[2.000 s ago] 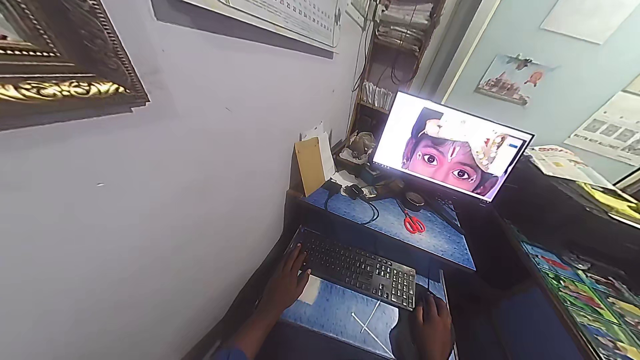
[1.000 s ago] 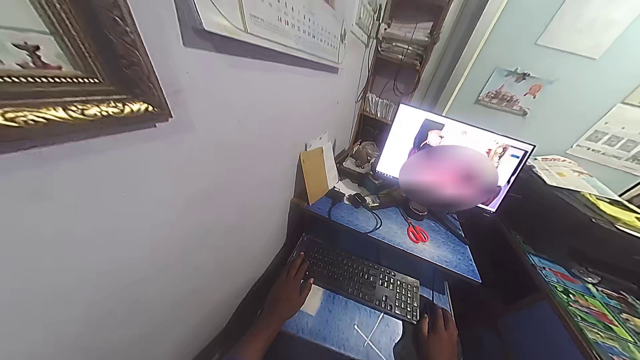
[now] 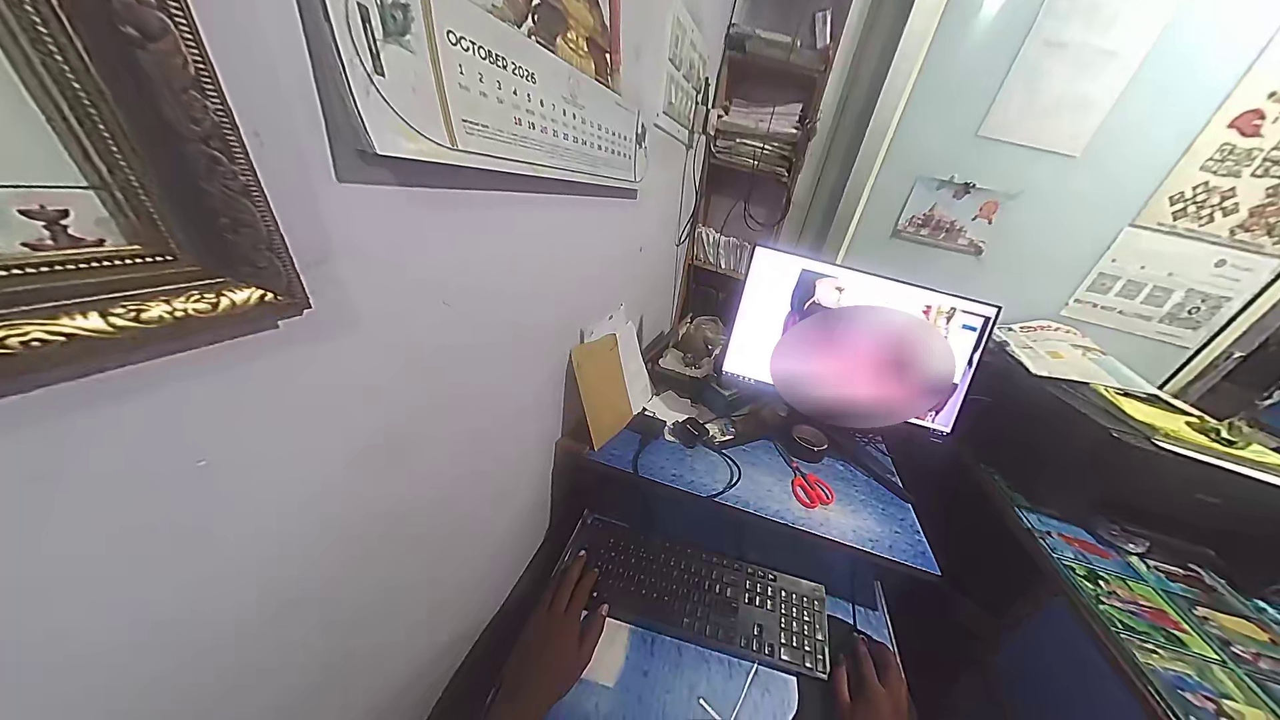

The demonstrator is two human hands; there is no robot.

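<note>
A black computer keyboard (image 3: 705, 595) lies on the blue keyboard tray (image 3: 665, 685). My left hand (image 3: 562, 625) rests at its left end, with fingertips on or just over the keys and the thumb near the front edge. At the right end of the keyboard, my right hand (image 3: 868, 680) lies over a dark computer mouse (image 3: 843, 632), mostly hidden under the palm. Beyond them stands a lit monitor (image 3: 755, 325), its picture partly blurred. Red-handled scissors (image 3: 812, 488) lie on the blue desktop (image 3: 770, 510) in front of it.
A coiled black cable (image 3: 735, 470), a roll of dark tape (image 3: 808, 441) and a brown envelope (image 3: 601, 390) are on the desktop's back part. The wall with a framed picture (image 3: 230, 190) runs along the left. Dark furniture bearing papers (image 3: 1075, 355) stands at the right.
The picture on the monitor has changed from a close view of a face to a wider, partly blurred one. Both hands keep their places at the keyboard and mouse.
</note>
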